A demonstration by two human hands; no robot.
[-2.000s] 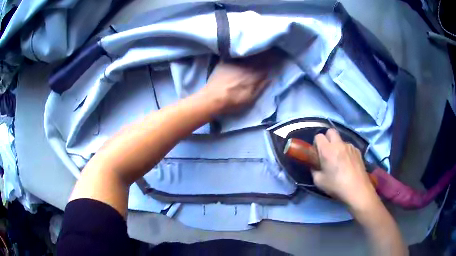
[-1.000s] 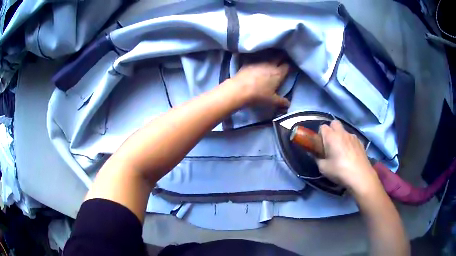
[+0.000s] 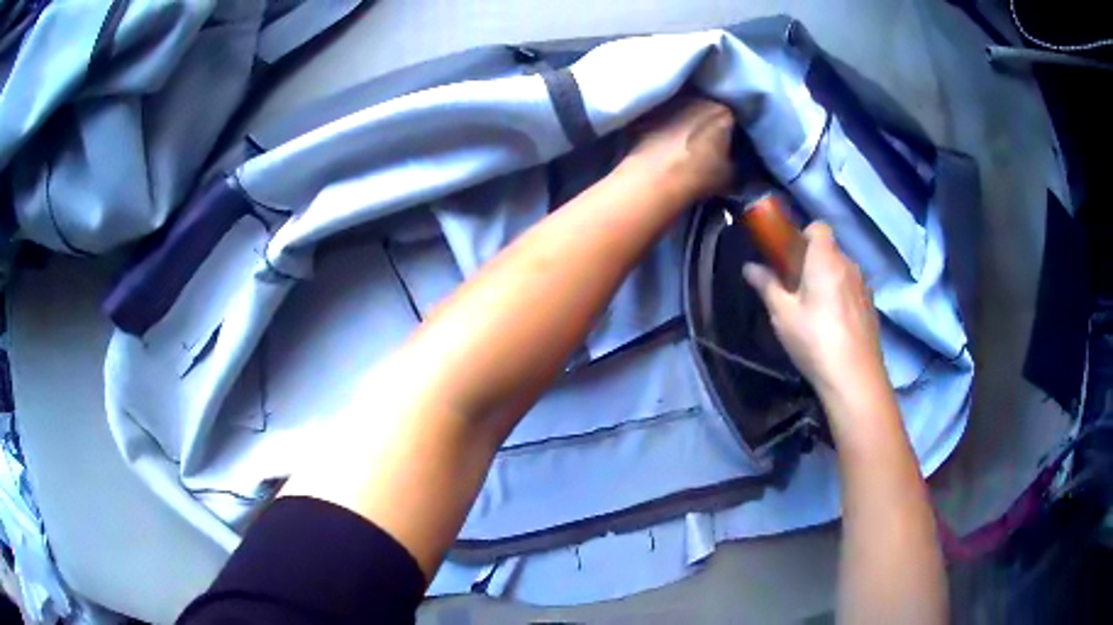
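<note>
The jacket body lies inside out, pale blue-white with narrow dark seam strips. My right hand is closed around the orange-brown handle of the steam iron, whose dark body rests on the right part of the jacket, its front end under a raised fold. My left hand reaches across to the fold just beyond the iron; its fingertips are partly hidden, so its hold on the cloth cannot be told. A dark purple pocket bag lies at the left and another one at the upper right.
The grey padded pressing table has rounded edges. A crumpled pale garment heap lies at the upper left. The maroon iron hose shows at the lower right. Dark cloth lies at the right edge.
The iron has moved up and turned, its front now pointing away from me. My left hand has moved up and right. The jacket's lower edge has shifted towards me and the hose hangs lower.
</note>
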